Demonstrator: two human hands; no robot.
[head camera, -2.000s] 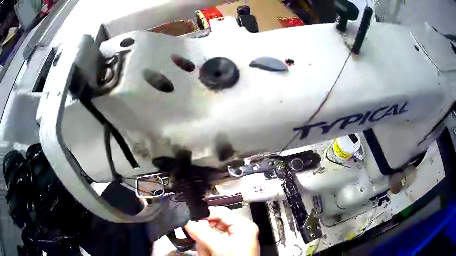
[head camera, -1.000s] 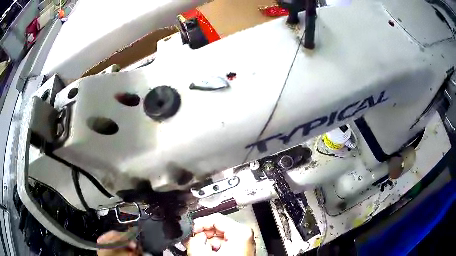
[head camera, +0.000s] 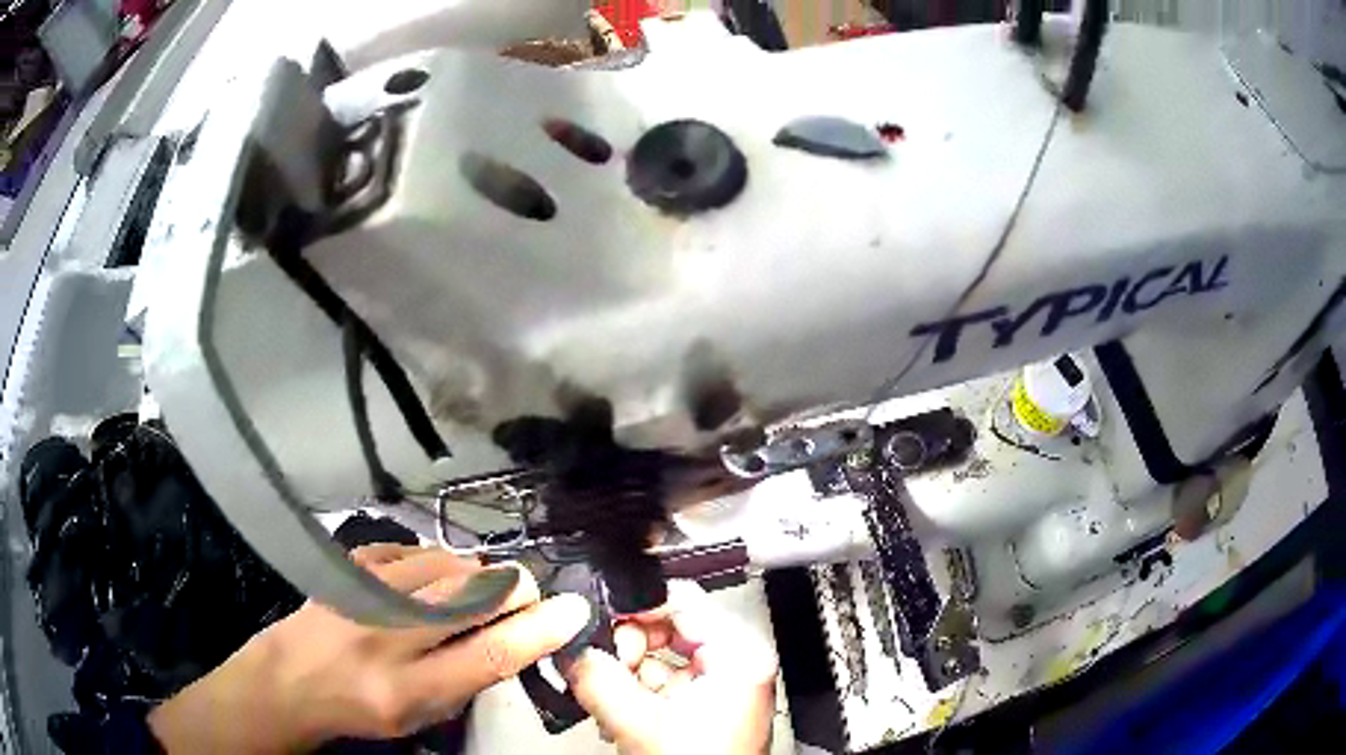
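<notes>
A small black fabric piece (head camera: 579, 617) lies at the needle area under the head of the white TYPICAL sewing machine (head camera: 827, 280). My left hand (head camera: 384, 642) reaches in from the left, partly behind the pale curved bar, its fingertips on the black piece. My right hand (head camera: 691, 679) is at the lower middle, thumb and fingers pinched at the piece's right edge, close to the dark presser foot cluster (head camera: 627, 516). The fingertips of both hands nearly meet. The needle point itself is too dark to make out.
A pale curved bar (head camera: 222, 384) stands before the head. A black heap of pieces (head camera: 140, 546) lies at far left. A white bottle with a yellow band (head camera: 1051, 395) sits under the arm. Exposed dark mechanism (head camera: 903, 575) is right of the needle. Blue material (head camera: 1255, 686) is at lower right.
My left hand has come further in and now touches the black piece; two seconds ago it was out of view. My right hand stays near the needle. The camera view has shifted.
</notes>
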